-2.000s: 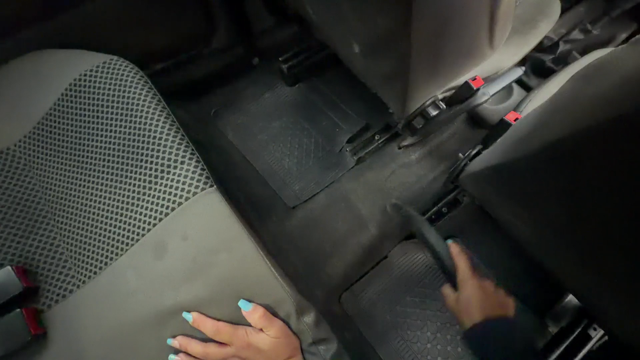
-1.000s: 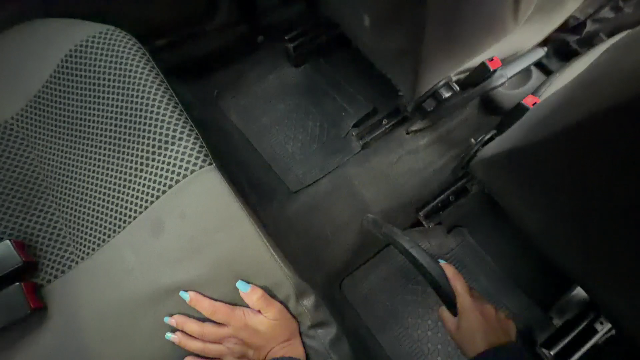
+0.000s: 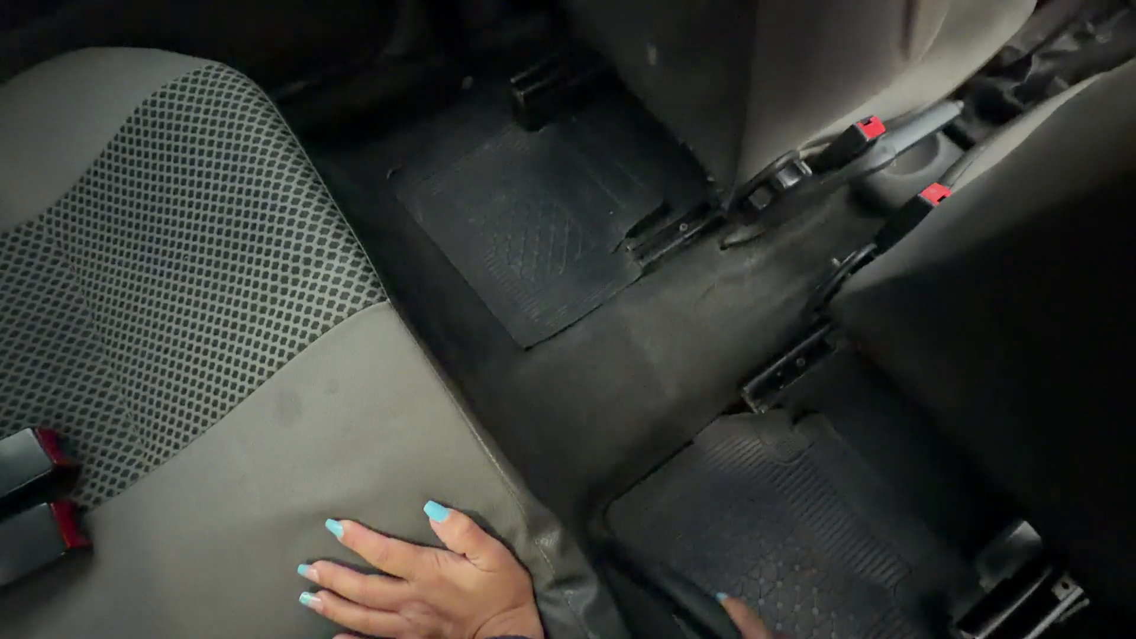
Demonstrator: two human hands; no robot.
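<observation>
My left hand [image 3: 444,581], with light blue nails, lies palm down and fingers spread on the grey rear seat [image 3: 293,453] of a car. It holds nothing. Low in the view, only a finger or so of my right hand [image 3: 745,617] shows, against a long black tool [image 3: 661,595] that is mostly cut off by the bottom edge; its kind is unclear. The tool is over the near edge of the ribbed black rubber floor mat [image 3: 754,497], beside the rear seat's front edge.
A second rubber mat [image 3: 532,231] lies beyond the floor hump [image 3: 639,355]. Front seatbacks [image 3: 1003,293] with black seat rails [image 3: 790,368] and red-buttoned belt buckles [image 3: 919,209] stand at the right. Two more buckles [image 3: 35,541] rest on the rear seat at the left.
My right hand and the black tool have moved down, mostly out of view, uncovering more of the near mat. My left hand stays on the seat.
</observation>
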